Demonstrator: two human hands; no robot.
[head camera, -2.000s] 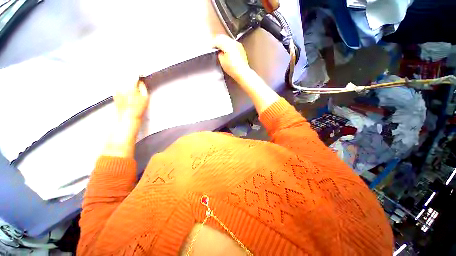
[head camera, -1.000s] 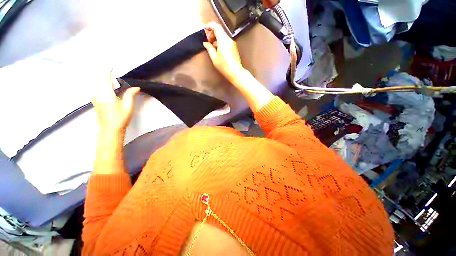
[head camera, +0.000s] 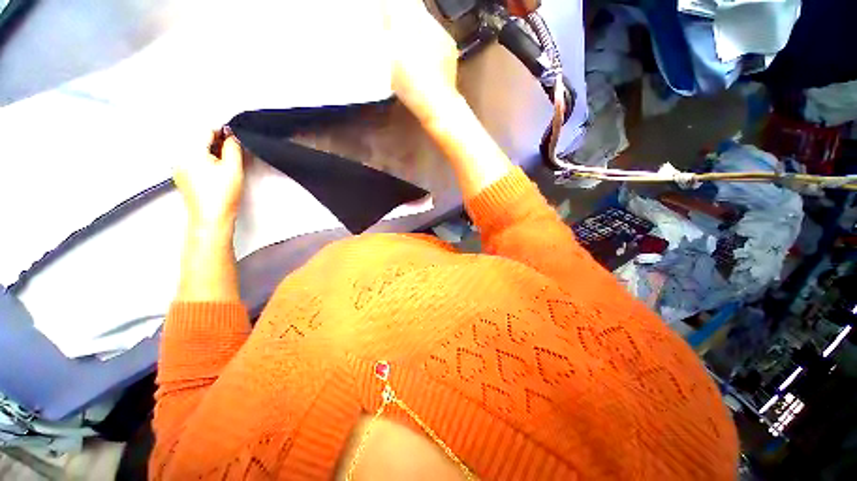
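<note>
Pale garment panels (head camera: 103, 315) lie lengthwise on the pressing table. A black strip (head camera: 319, 178) is folded into a pointed flap and spreads from the seam towards the right, partly over the lower panel. My left hand (head camera: 211, 183) pinches the panel edge at the flap's left corner. My right hand (head camera: 423, 66) is at the top, beside the iron (head camera: 460, 11). Glare and the picture's edge hide its fingers, so I cannot tell if it holds anything. Only part of the iron shows.
The pressing table (head camera: 512, 103) has a lilac cover. A hose and cord (head camera: 620, 173) run right from the iron. Cloth scraps (head camera: 752, 207) are heaped on the floor to the right. Blue and white cloth (head camera: 742, 33) lies at the upper right.
My right hand has let go of the panel's upper right corner and moved up beside the iron. My left hand has closed on the edge. The black flap has opened out.
</note>
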